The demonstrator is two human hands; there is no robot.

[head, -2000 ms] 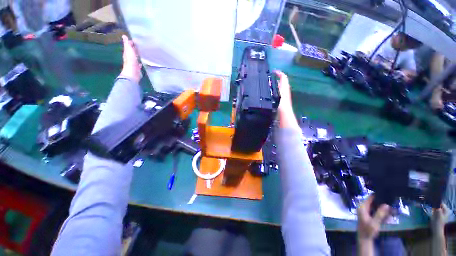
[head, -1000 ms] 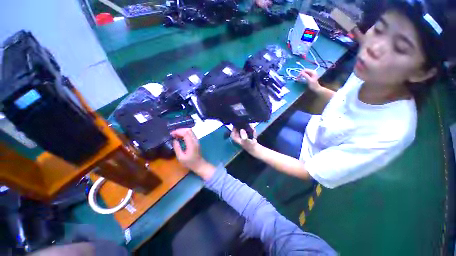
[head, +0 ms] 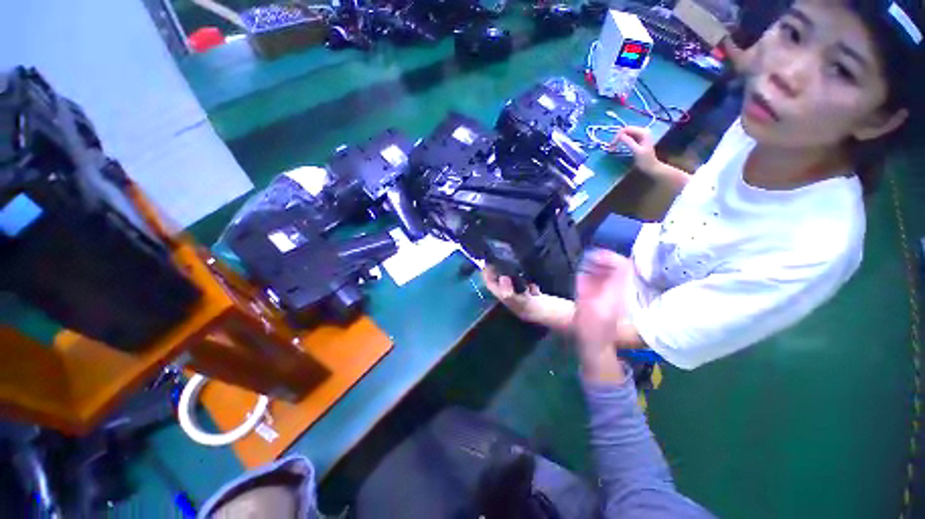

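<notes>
My right hand [head: 606,299] is blurred and raised beside a black boxy unit [head: 522,233]; it appears open with nothing visible in it, and I cannot tell whether it touches the unit. The other person's hand supports that unit from below at the bench edge. At the bottom edge, a grey cuff and some skin of my left hand [head: 262,505] show; its fingers are cut off or hidden. A large black unit [head: 86,213] with a pale label stands on the orange fixture [head: 228,350] at the left.
Several black units [head: 279,243] with white labels lie along the green bench [head: 406,335]. A white ring [head: 193,414] lies on the fixture base. A white box with a coloured display [head: 621,56] stands at the back. A person in a white shirt [head: 710,264] is at the right.
My right hand has moved right, from near the bench units to the other person's unit. That unit has tilted and moved slightly right and down. The view swung right from the fixture earlier.
</notes>
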